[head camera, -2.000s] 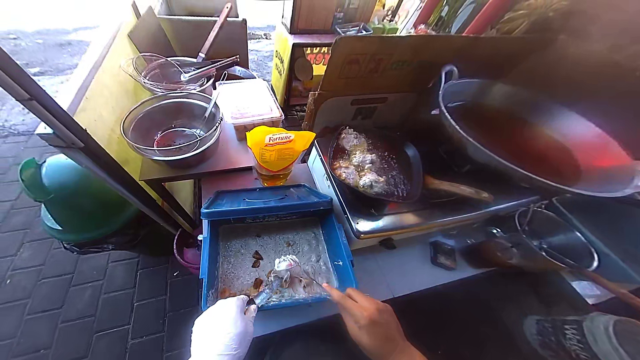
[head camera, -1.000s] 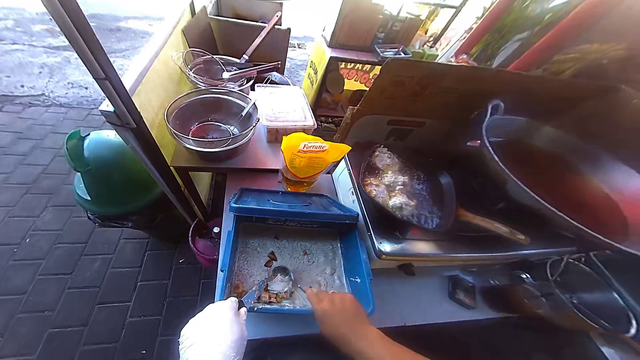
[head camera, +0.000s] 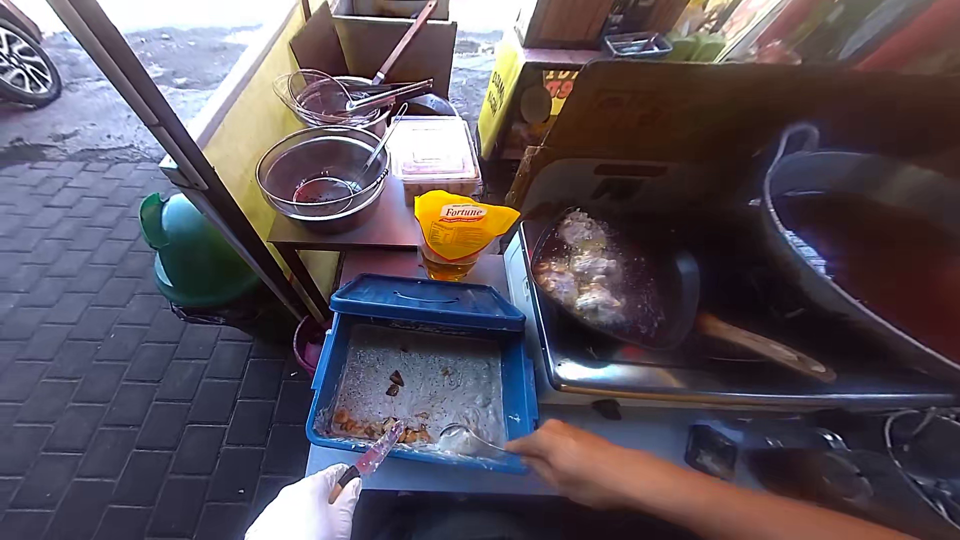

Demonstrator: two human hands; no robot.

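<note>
In a white glove, my left hand [head camera: 315,502] grips a small batter-smeared utensil [head camera: 379,448], a knife or spatula, its tip over the front of the blue plastic container [head camera: 529,397]. My bare right hand [head camera: 559,457] holds the handle of a metal spoon [head camera: 466,439], whose bowl dips into the pale batter [head camera: 450,375] at the container's front right. Brown pieces of food [head camera: 416,433] lie along the front wall, and a few dark bits [head camera: 395,381] sit farther back. The blue lid [head camera: 427,300] rests tilted on the container's back edge.
A frying pan [head camera: 675,300] with battered pieces [head camera: 592,262] in oil stands on the stove [head camera: 600,379]. A large wok [head camera: 795,225] is at the right. Behind the container are an oil pouch [head camera: 457,232], metal bowls [head camera: 322,180] and a lidded box [head camera: 435,150]. A post [head camera: 172,150] rises at left.
The spoon held white batter above the container two seconds ago; now its bowl is down in the batter. The utensil in my left hand has moved apart from the spoon.
</note>
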